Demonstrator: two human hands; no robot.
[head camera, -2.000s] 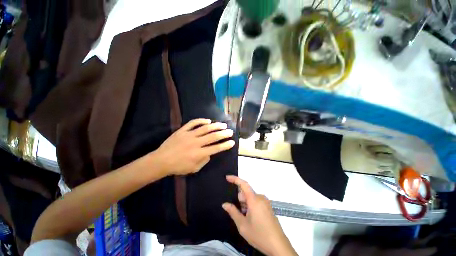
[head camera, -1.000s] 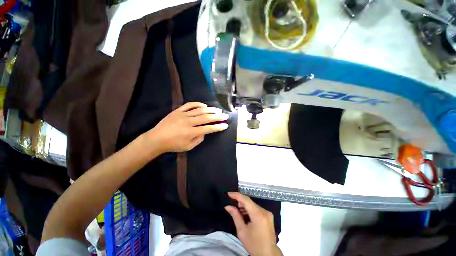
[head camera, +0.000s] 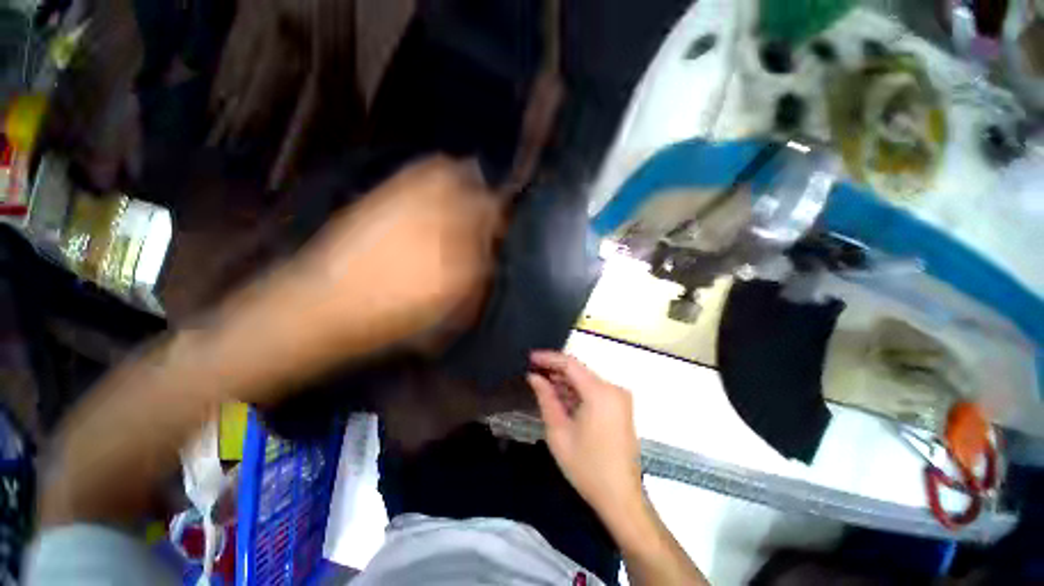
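Observation:
The black panel (head camera: 532, 280), joined to brown cloth, lies left of the needle area and is bunched and blurred. My left hand (head camera: 429, 246) is a blurred fist over the panel and seems closed on the cloth. My right hand (head camera: 578, 412) is at the panel's lower right edge, thumb and fingers near each other; whether cloth is between them is unclear. The sewing machine (head camera: 687, 166), white with a blue stripe, stands to the right. Its presser foot area (head camera: 687, 292) is blurred. A curved black piece (head camera: 778, 366) lies under the machine arm.
Red-handled scissors (head camera: 950, 498) and an orange block (head camera: 967, 435) lie at the right. A grey ruler (head camera: 733, 486) runs along the table's front edge. A blue crate (head camera: 281, 504) is below left. A yellowish dish (head camera: 893, 126) and green cup (head camera: 801, 14) are on the machine.
My left hand has lifted from lying flat and curled into a fist, and the panel has bunched and shifted. The camera view has turned. My right hand stays by the panel's lower edge.

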